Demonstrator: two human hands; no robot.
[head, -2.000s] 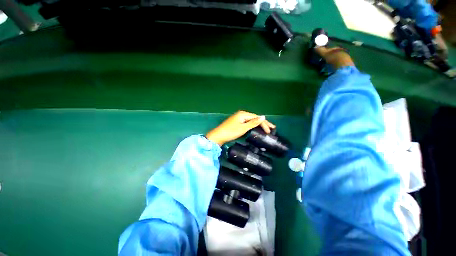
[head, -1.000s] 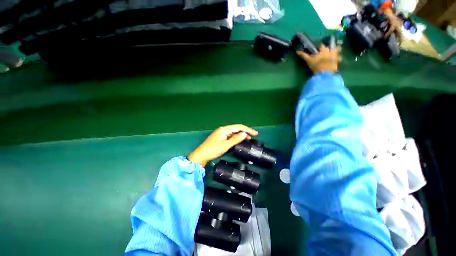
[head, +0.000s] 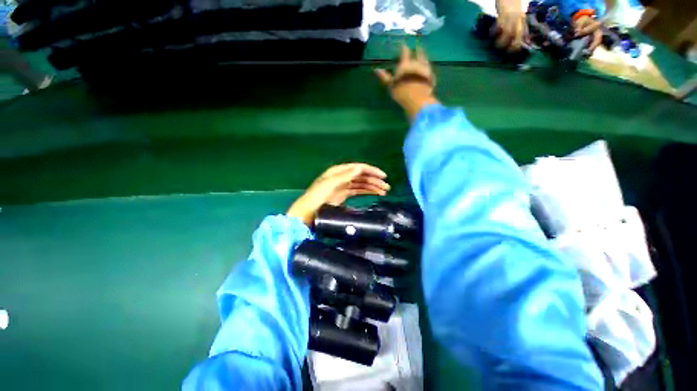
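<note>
Several black cylindrical optical units [head: 333,263] lie in a loose heap in front of me, some on top of others. The lowest ones rest on a flat white stack of wrapping sheets [head: 405,344]. My left hand [head: 344,185] is bare, with its fingers bent just above the top unit, and holds nothing that I can see. My right hand [head: 413,80] is stretched out over the far side of the sunken green strip, slightly blurred, with its fingers apart and empty. My right sleeve covers the area right of the heap.
White wrapped units [head: 600,237] lie in a dark tray at the right. A black tray stack [head: 283,27] stands at the far left, beside a crumpled clear bag [head: 405,15]. Another person's hands [head: 510,29] are among dark parts at the far right.
The units that stood on the far ledge are gone from there, and more now lie on the heap. My right hand has moved left and is open. Another person's hand has appeared.
</note>
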